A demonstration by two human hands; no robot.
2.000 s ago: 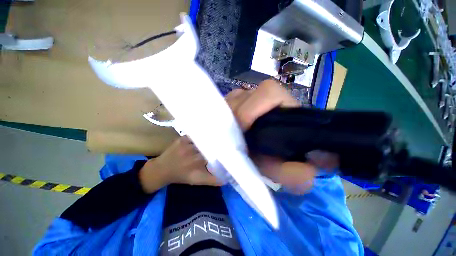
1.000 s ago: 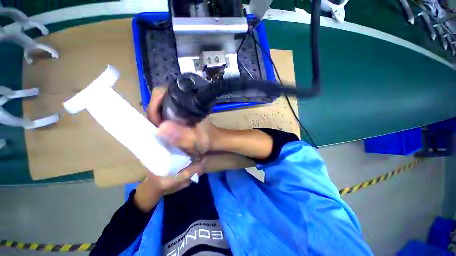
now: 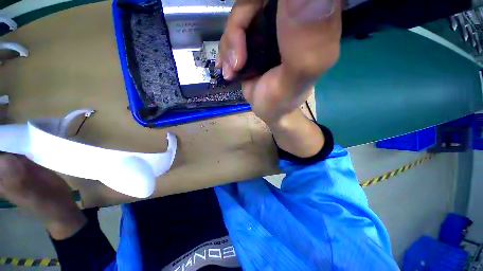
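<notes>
My right hand (image 3: 288, 66) grips the black electric screwdriver (image 3: 262, 45) over the screw feeder (image 3: 193, 24). The tool's nose is by the feeder's small metal pick-up block (image 3: 211, 52); fingers hide the bit. My left hand (image 3: 26, 182), blurred and partly cut off by the left edge, holds the white plastic housing (image 3: 85, 161) from beneath. The housing lies sideways, its rounded end and a hooked part pointing right. A thin dark wire shows at its curved upper part. The hand's fingertips are hidden.
The feeder stands in a blue tray (image 3: 132, 87) with dark speckled lining. Brown cardboard (image 3: 212, 143) lies under the tray and housing. White curved parts (image 3: 13, 48) lie at far left. Green bench surface (image 3: 381, 87) extends right; blue bins (image 3: 408, 138) and yellow-black tape are beyond.
My right hand has moved the screwdriver off the housing and up to the feeder. My left hand has moved left with the housing, which has turned from slanting to nearly level.
</notes>
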